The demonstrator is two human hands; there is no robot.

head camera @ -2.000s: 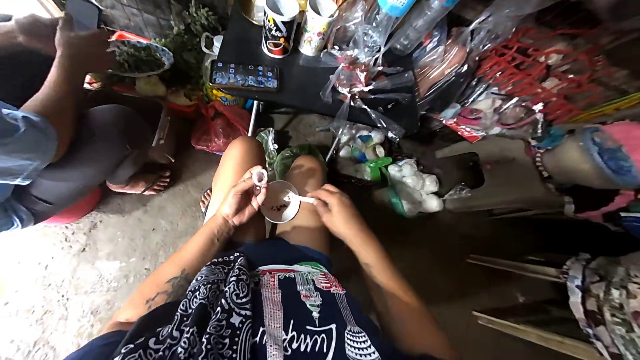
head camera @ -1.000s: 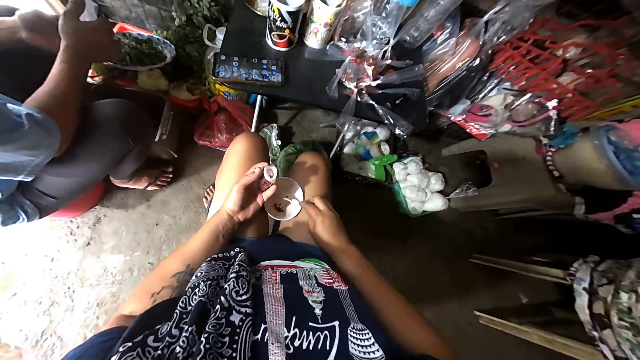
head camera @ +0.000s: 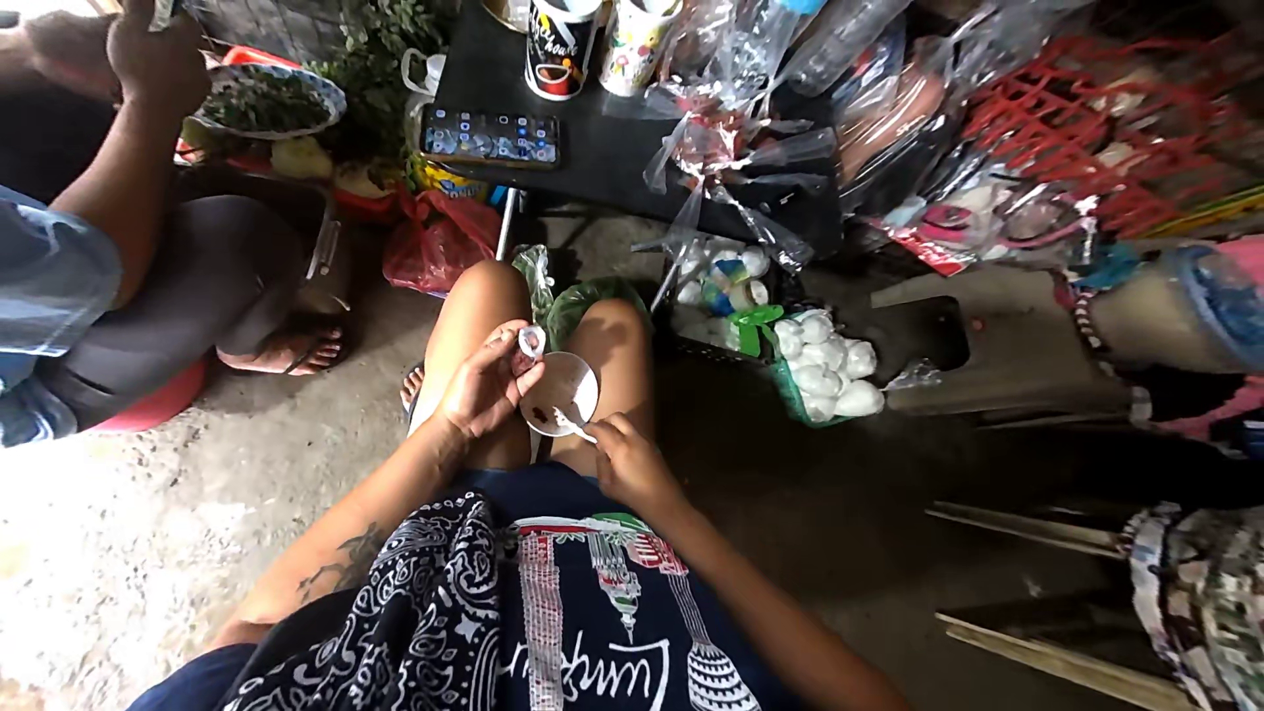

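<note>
My left hand point(head camera: 486, 387) holds a small clear plastic cup or bag with a whitish rim point(head camera: 531, 342), with something reddish inside, at the upper left edge of a white bowl point(head camera: 576, 380). The bowl sits between my thighs, and a little dark reddish food lies in its bottom. From the right, my right hand point(head camera: 627, 456) grips the handle of a white plastic spoon point(head camera: 573, 427), whose head is inside the bowl. What supports the bowl underneath is hidden.
Ahead stands a black table point(head camera: 602, 148) with a smartphone point(head camera: 491, 137), printed cups point(head camera: 561, 49) and clear plastic bags. Right of my knees lie white wrapped bundles point(head camera: 828, 365) in a green container. A person point(head camera: 148, 227) sits at left. A red bag point(head camera: 439, 242) lies near the table leg.
The spoon, earlier level over the bowl's right edge, now tilts down into the bowl. My right hand has moved lower beside the bowl. The left hand still holds the small plastic item.
</note>
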